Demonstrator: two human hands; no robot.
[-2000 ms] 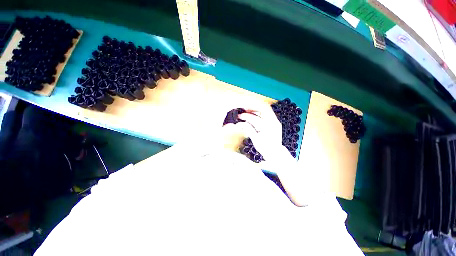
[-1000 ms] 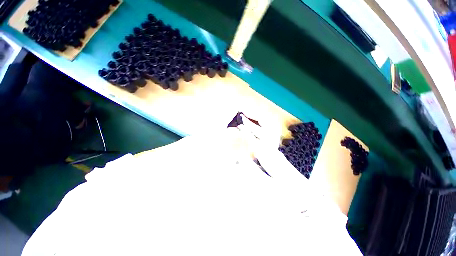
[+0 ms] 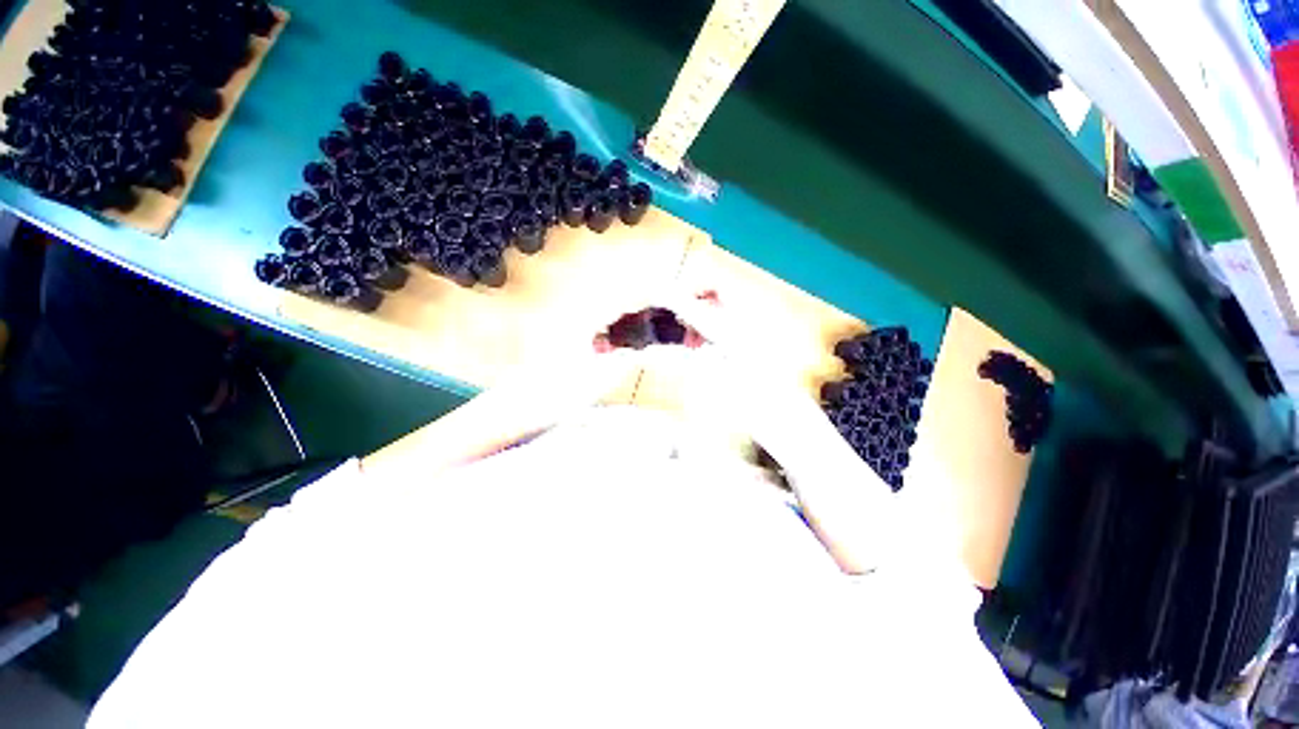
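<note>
My left hand (image 3: 596,368) and my right hand (image 3: 717,339) are close together above the tan work board (image 3: 534,306), both washed out by glare. A small black part (image 3: 651,328) sits between their fingertips, held from both sides. Its exact shape is blurred. A large group of black cup-like cylinders (image 3: 428,185) stands on the board to the left of my hands, several with dark open mouths. A smaller group of black housings (image 3: 880,399) stands just right of my right hand, partly hidden by the forearm.
A separate tan board (image 3: 969,470) at far right holds small black ring-like pieces (image 3: 1017,402). More black cylinders (image 3: 121,100) stand on a board at far left. A yellow post (image 3: 708,86) rises at the back. Black ribbed trays (image 3: 1182,570) stand at right. A dark-clothed person (image 3: 107,385) is at left.
My hands have come together around the black part, which now shows more clearly between the fingertips. The view has tilted and shifted, so the whole bench appears moved.
</note>
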